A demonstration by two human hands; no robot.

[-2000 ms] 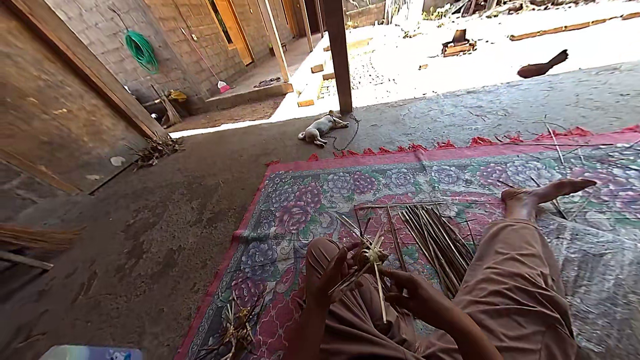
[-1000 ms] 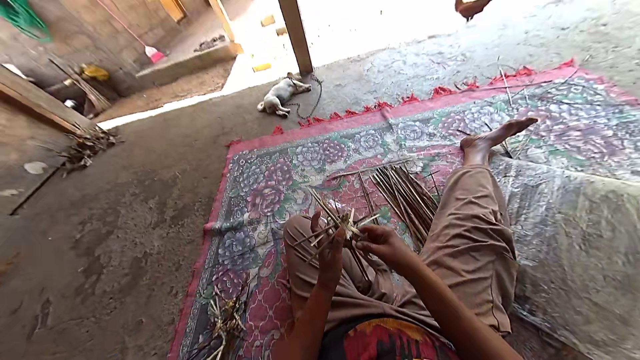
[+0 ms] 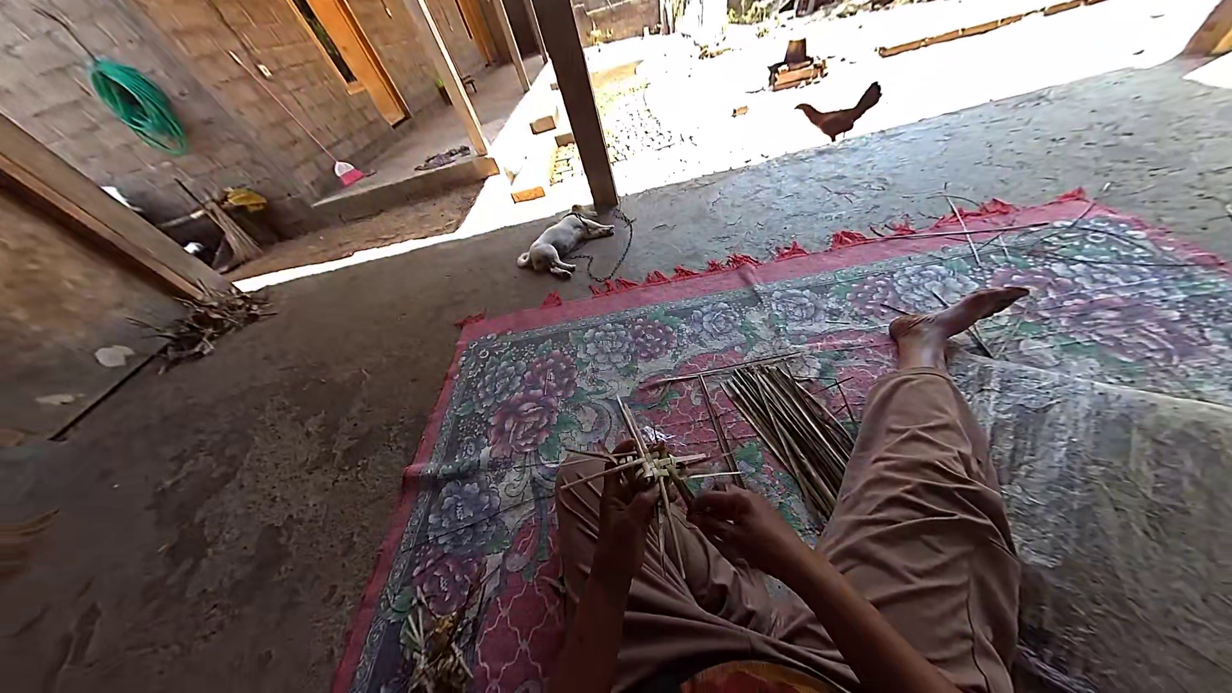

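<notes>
Above my lap, my left hand (image 3: 626,510) grips a small woven piece of plant strips (image 3: 658,469), whose loose ends stick out on all sides. Close on its right is my right hand (image 3: 746,525), fingers bent near the strip ends; whether it pinches one cannot be made out. A bundle of long dry strips (image 3: 794,433) lies on the floral rug (image 3: 606,346) beside my outstretched leg. A few single strips (image 3: 717,414) lie just left of that bundle. The fingertips of both hands are partly hidden by shadow and by the piece.
Plant scraps (image 3: 438,645) lie on the rug at lower left. A clear plastic sheet (image 3: 1107,481) is right of my leg. Beyond the fringe, a chained dog (image 3: 563,241) lies by a wooden post (image 3: 577,106). A chicken (image 3: 839,115) stands farther off. Dry stalks (image 3: 207,322) sit by the left wall.
The view has shifted between frames. The woven piece stays in my left hand and its strips point in different directions than before. The chicken's pose has changed.
</notes>
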